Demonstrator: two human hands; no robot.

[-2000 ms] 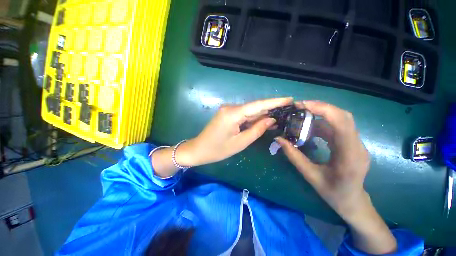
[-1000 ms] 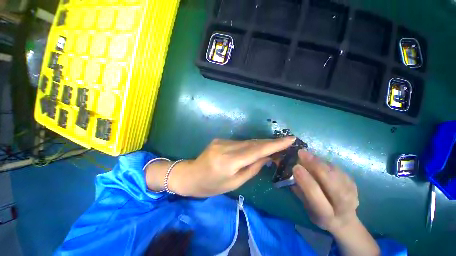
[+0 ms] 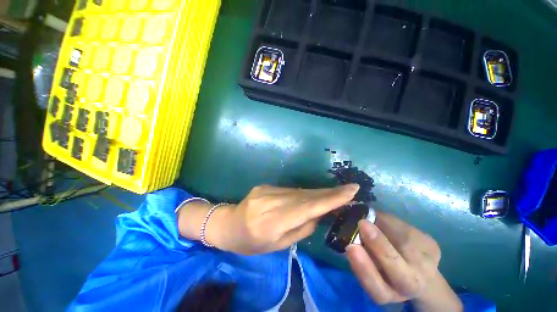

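My right hand (image 3: 397, 259) holds a watch housing (image 3: 347, 227) between thumb and fingers, tilted, with its dark face showing and a pale shiny rim at the fingertips. My left hand (image 3: 284, 216) is stretched out flat beside it, its fingertips over the near edge of a heap of tiny dark parts (image 3: 357, 181) on the green bench. The undersides of the left fingers are hidden, so I cannot tell whether they hold a small part or touch the housing.
A black foam tray (image 3: 360, 113) at the top holds three housings. A yellow tray stack (image 3: 177, 116) with small black components stands at left. A spare housing (image 3: 495, 204), a blue bin (image 3: 540, 198) and a thin pale tool (image 3: 526, 253) lie at right.
The housing and my right hand have come down towards my body, and the housing has turned to show its dark face. The dark heap, earlier mostly covered by my hands, is now largely uncovered.
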